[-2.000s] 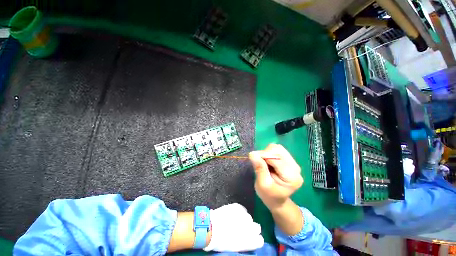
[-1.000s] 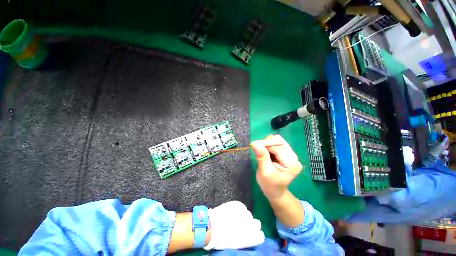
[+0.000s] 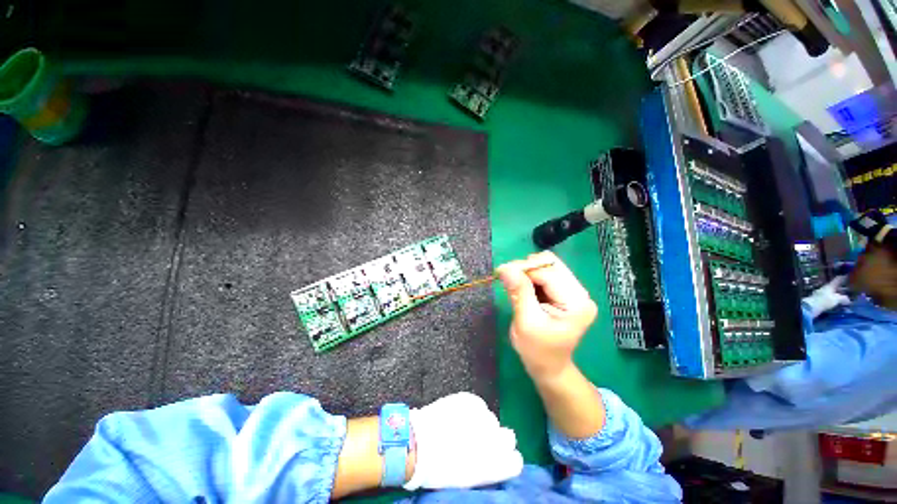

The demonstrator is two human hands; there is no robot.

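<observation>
A green panel of several small circuit boards [image 3: 379, 293] lies tilted on the black mat [image 3: 266, 187]. My bare right hand [image 3: 547, 307] holds a thin orange-brown stick [image 3: 462, 286] between thumb and fingers, right of the panel. The stick's far tip is at the panel's near edge, right of its middle; whether it touches is too small to tell. My left hand [image 3: 462, 443], in a white glove, rests at the mat's near edge, below the panel and not touching it. Its fingers look curled and their inner side is hidden. A light blue wrist strap [image 3: 395, 443] is on that wrist.
A green cup [image 3: 41, 96] stands at the far left. Two darker panels [image 3: 484, 72] lie beyond the mat. Right are a black flashlight [image 3: 572, 225], a slotted black rack [image 3: 622, 276] and a blue-edged rack of boards [image 3: 733, 271]. A person in blue [image 3: 826, 359] is at far right.
The view has shifted slightly. My right hand still holds the stick, now slanting more, with its tip slightly further right along the panel. The person at far right has come further into view.
</observation>
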